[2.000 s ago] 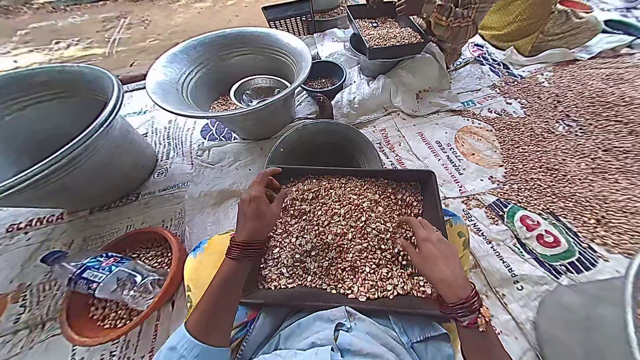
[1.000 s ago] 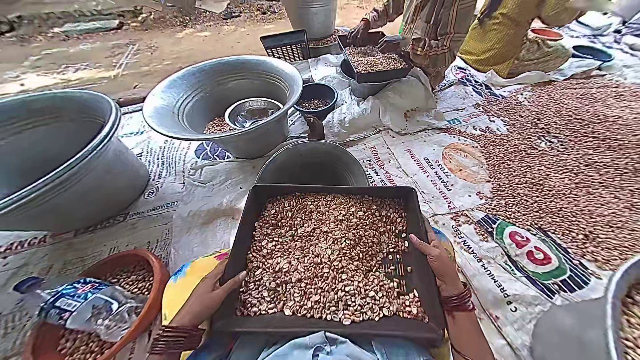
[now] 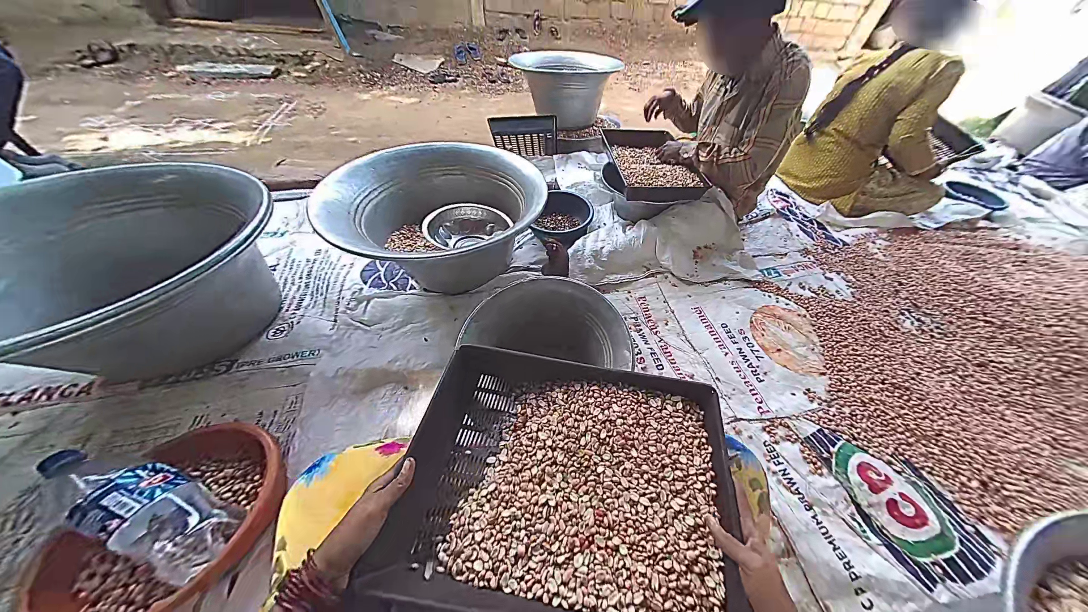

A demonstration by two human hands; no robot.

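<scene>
A black slotted plastic tray (image 3: 442, 442) lies tilted over my lap, held between both hands. My left hand (image 3: 370, 518) grips its left wall, and my right hand (image 3: 748, 544) holds the right wall with fingers reaching over the rim. Peanut kernels (image 3: 595, 501) fill the middle and right of the tray, while slots show bare along its left side. Just beyond the tray's far edge stands a grey metal basin (image 3: 548, 319), partly hidden by it.
Large aluminium basins (image 3: 136, 289) stand left and ahead (image 3: 425, 178). A clay bowl (image 3: 272, 484) with a plastic bottle (image 3: 144, 510) sits at left. Kernels (image 3: 960, 365) spread over printed sacks at right. Two people sit ahead, one handling another black tray (image 3: 654, 191).
Two seconds ago my hands rested on the kernels; now they grip the tray's sides. The kernels have shifted rightward, baring slots on the left. The view has tilted up.
</scene>
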